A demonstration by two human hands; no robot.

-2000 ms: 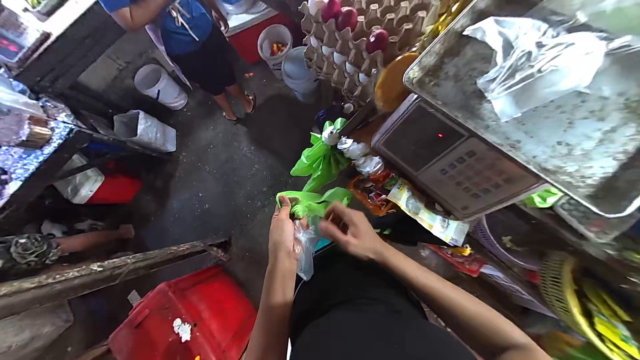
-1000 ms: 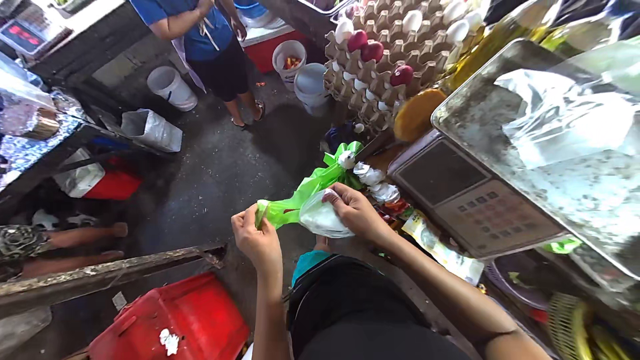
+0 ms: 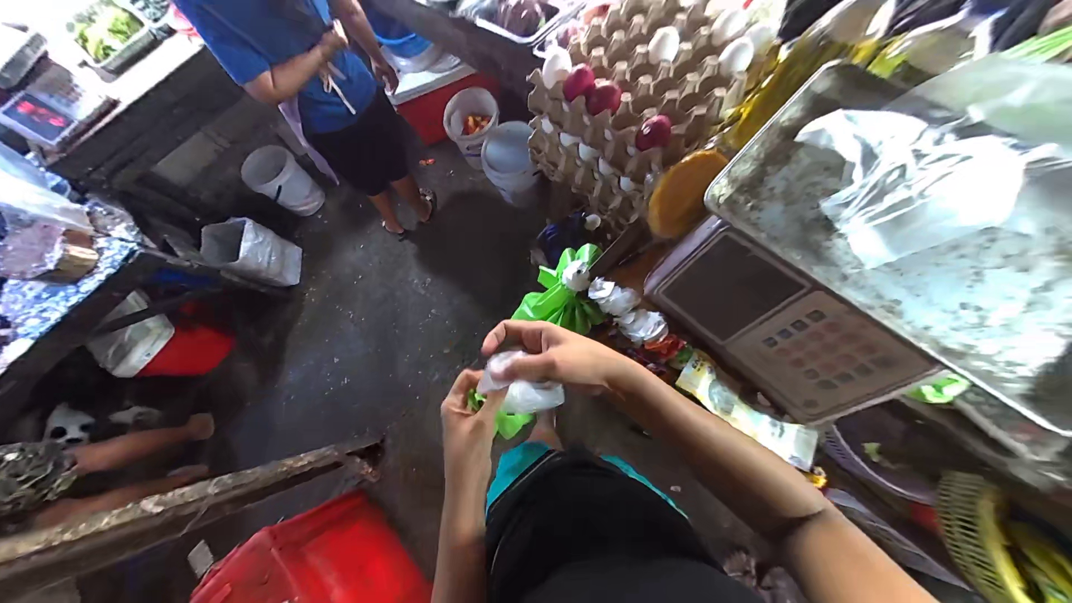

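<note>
In front of my body, a translucent white plastic bag (image 3: 534, 397) is bunched between my two hands. My right hand (image 3: 548, 356) pinches its upper part between thumb and fingers. Lower and to the left, my left hand (image 3: 471, 410) grips the bag's near side, together with a green plastic bag (image 3: 512, 423) that shows beneath the white one. Just beyond my hands hangs a bunch of green plastic bags (image 3: 557, 297), next to several white bundles (image 3: 624, 301) along the stall's edge.
A scale (image 3: 754, 310) with plastic bags on its pan stands at the right, beside stacked egg trays (image 3: 620, 92). A person in a blue shirt (image 3: 335, 92) stands across the aisle near white buckets (image 3: 280, 180). A red container (image 3: 318, 553) and a worn beam (image 3: 218, 494) lie lower left.
The green plastic earlier stretched between my hands is now mostly out of sight under the bunched white bag. My hands have come close together.
</note>
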